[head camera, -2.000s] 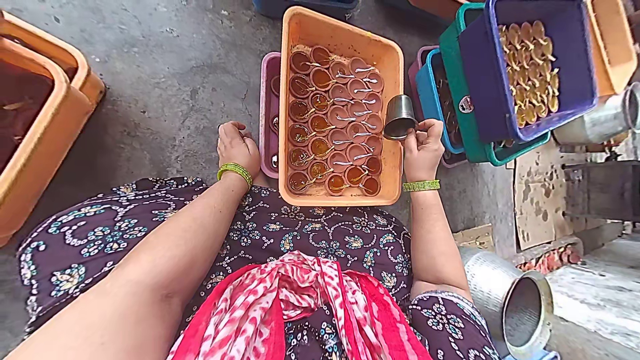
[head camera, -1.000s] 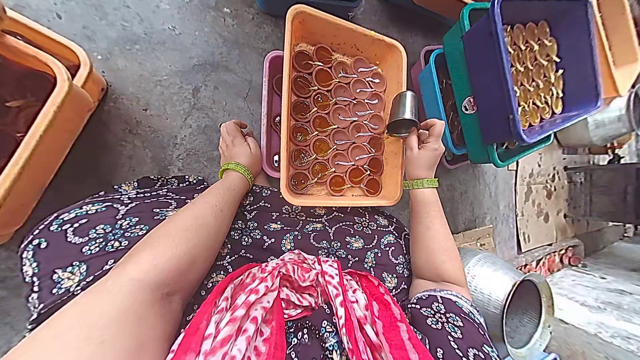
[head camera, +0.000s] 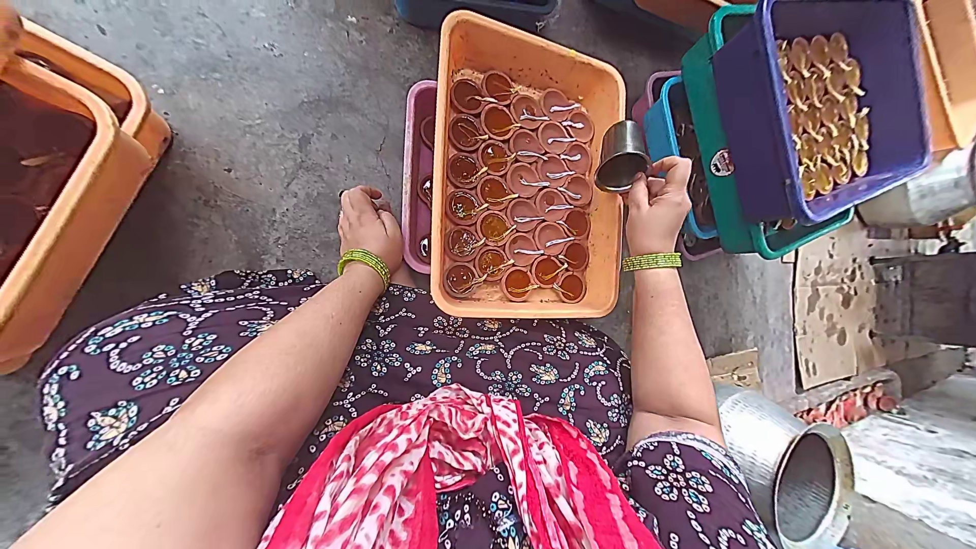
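Observation:
My right hand (head camera: 660, 204) grips a small steel cup (head camera: 624, 156) by its lower side, tilted at the right rim of an orange plastic tub (head camera: 526, 307). Rows of small clay lamps with cotton wicks fill much of the tub. The lamps on the left and along the near edge hold an amber liquid, such as this clay lamp (head camera: 518, 283). Others toward the right, like this pale clay lamp (head camera: 524, 179), look unfilled. My left hand (head camera: 370, 229) rests loosely with curled fingers left of the tub, beside a pink tub (head camera: 418, 99); whether it holds anything is unclear.
Stacked orange tubs (head camera: 114, 183) stand at the left. To the right, a purple tub (head camera: 831, 15) with more lamps sits over a green tub (head camera: 705, 99), beside a blue tub (head camera: 665, 103). A metal pot (head camera: 770, 450) lies at the lower right, near flattened cardboard (head camera: 831, 305).
The cup in my right hand shifts only slightly at the tub's right rim. My left hand stays beside the tub.

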